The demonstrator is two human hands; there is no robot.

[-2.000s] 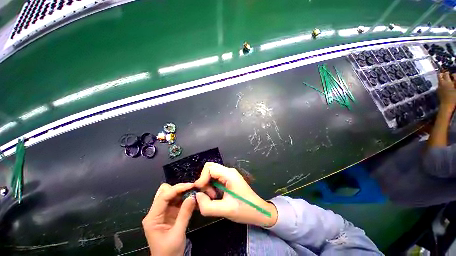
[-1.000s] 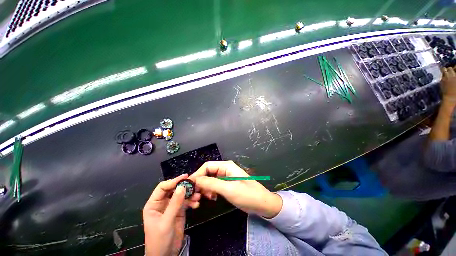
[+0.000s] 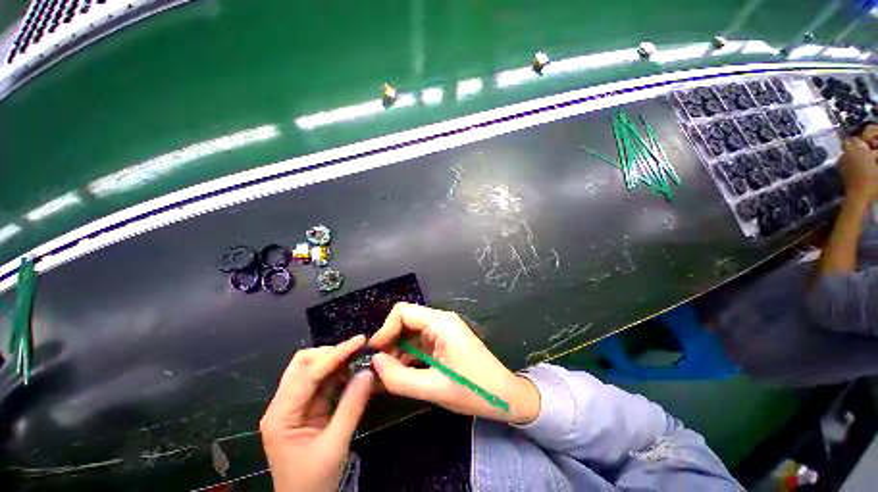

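Observation:
My left hand (image 3: 316, 408) holds a small round board module (image 3: 362, 363) between thumb and fingertips, mostly hidden by the fingers. My right hand (image 3: 445, 363) holds a green stick (image 3: 460, 379) like a pen, its front end at the module and its back end over the wrist. Both hands touch or nearly touch at the fingertips. A black speckled pad (image 3: 371, 306) lies just beyond them. Several black rings (image 3: 245, 280) lie to the left, beside a few loose ring boards (image 3: 330, 280) and white-and-orange parts (image 3: 310, 254).
Green sticks (image 3: 639, 159) lie fanned at right; another bundle (image 3: 24, 322) is at far left. A compartment tray (image 3: 754, 159) of black parts is at right by a person's arm (image 3: 847, 231). The green conveyor (image 3: 318, 67) carries small units (image 3: 388, 94) beyond a white-and-blue rail (image 3: 385, 154).
The green stick has swung from pointing sideways to slanting down right. My left hand has turned the module, now mostly hidden. Units on the belt have moved left.

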